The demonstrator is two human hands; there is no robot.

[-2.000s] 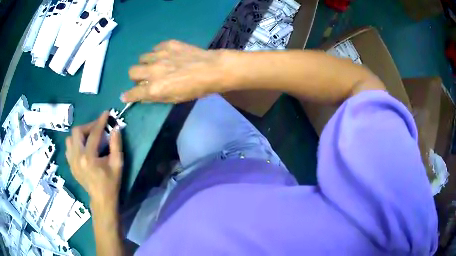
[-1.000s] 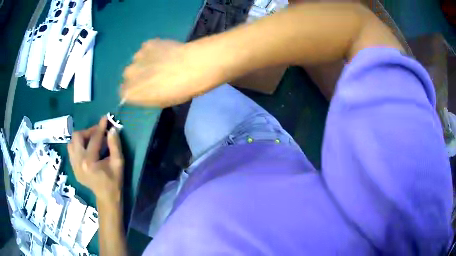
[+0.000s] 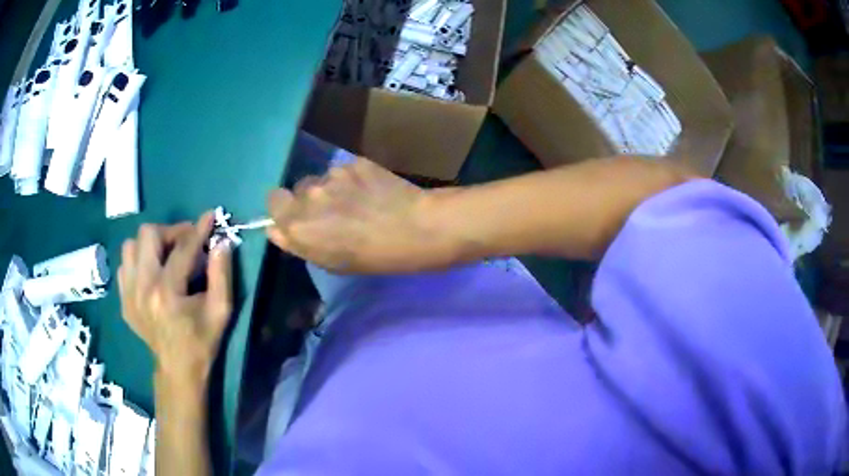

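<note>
My left hand (image 3: 179,286) is bare and holds a white plastic housing (image 3: 223,230) near the bench's front edge. The housing's pronged end shows past the thumb and fingers, and the rest is hidden in the hand. My right hand (image 3: 321,218) is closed around a small hand tool (image 3: 251,225). Its thin light tip points left and meets the pronged end. The tool's handle is hidden in my fist.
A fanned stack of housings with black parts (image 3: 70,130) lies at the upper left. A loose pile of white housings (image 3: 70,390) lies lower left. Open cardboard boxes (image 3: 410,130) of mixed parts and white parts (image 3: 605,79) stand beyond the bench.
My right hand has moved from above the housing to its right, and the tool now lies nearly level. My left hand still holds the housing. The view has shifted, showing more of the boxes.
</note>
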